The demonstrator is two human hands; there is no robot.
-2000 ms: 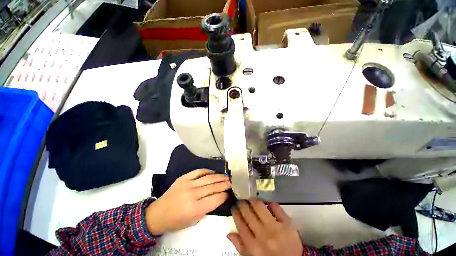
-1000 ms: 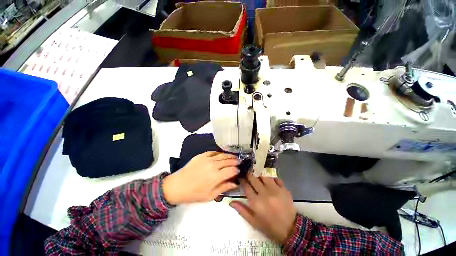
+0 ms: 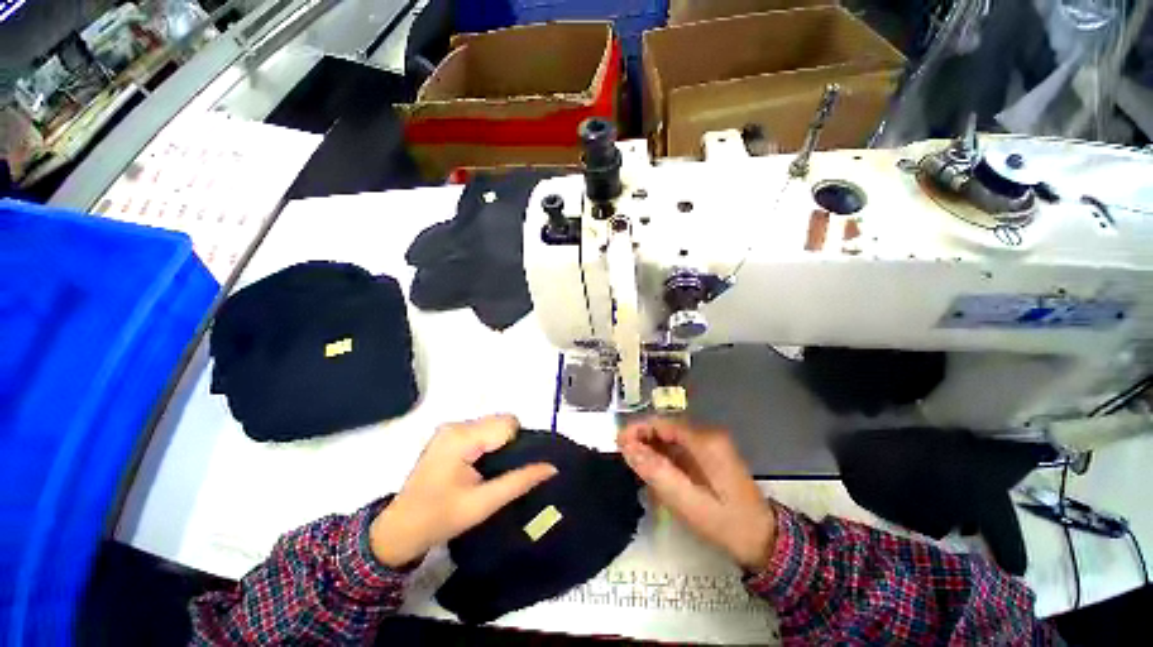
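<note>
A black rounded fabric workpiece (image 3: 584, 518) with a yellow sticker lies near the table's front edge, before the sewing machine (image 3: 759, 240). My left hand (image 3: 445, 490) is at its left side, thumb over the cloth and spread from the index finger; the other fingers are hidden. My right hand (image 3: 702, 480) is at its upper right corner, fingertips close together; whether they pinch cloth or thread is unclear. The presser foot area (image 3: 622, 386) lies just behind the workpiece, with no hand in it.
A thick black panel stack (image 3: 316, 386) with a yellow sticker sits beside the blue bin (image 3: 89, 379). Dark lobed pieces (image 3: 474, 259) lie behind the machine head. Black panels (image 3: 929, 474) and a small dark tool (image 3: 1075, 514) are at right. Open cartons (image 3: 512, 120) stand behind.
Both hands have left the needle area and moved apart, toward the front edge. The black workpiece has come out from the needle area and now lies flatter in front of the machine, its sticker showing.
</note>
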